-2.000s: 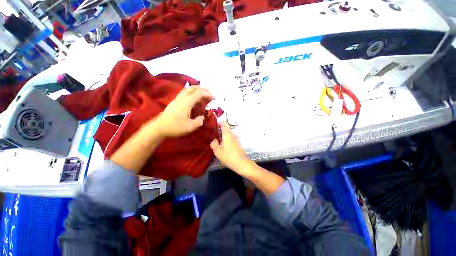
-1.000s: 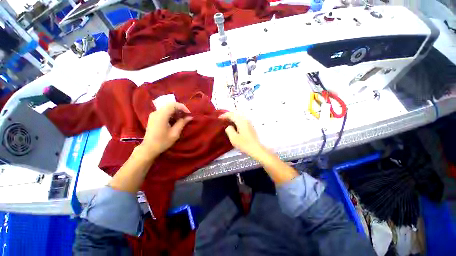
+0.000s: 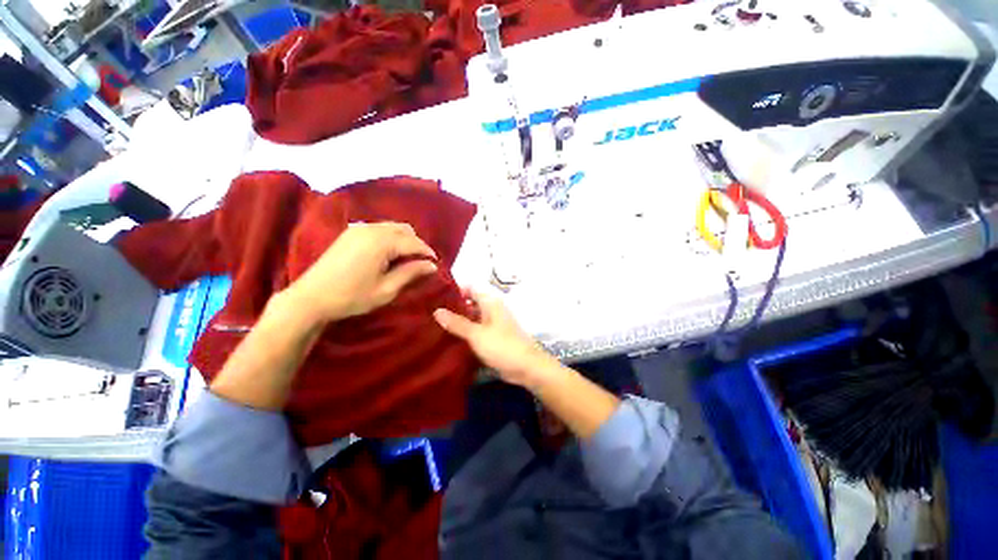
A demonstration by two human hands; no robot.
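Observation:
A dark red garment (image 3: 372, 372) lies on the white table left of the needle and hangs over the front edge. My left hand (image 3: 367, 268) is on its upper part, fingers curled and pinching fabric. My right hand (image 3: 492, 334) holds the garment's right edge between thumb and fingers. The fingertips partly hide the held fabric. The presser foot and needle (image 3: 533, 195) of the sewing machine (image 3: 646, 120) stand up and right of my hands, apart from the garment.
Snips with yellow and red handles (image 3: 742, 219) lie right of the needle, their cord over the table edge. More red garments (image 3: 339, 77) are heaped behind. A second machine's grey motor housing (image 3: 82, 295) stands at left. Blue crates (image 3: 766, 438) are below.
The white label seen by my left hand a second ago is out of sight. Both hands have shifted, and my right hand has moved lower and closer to my left. The fabric is bunched differently.

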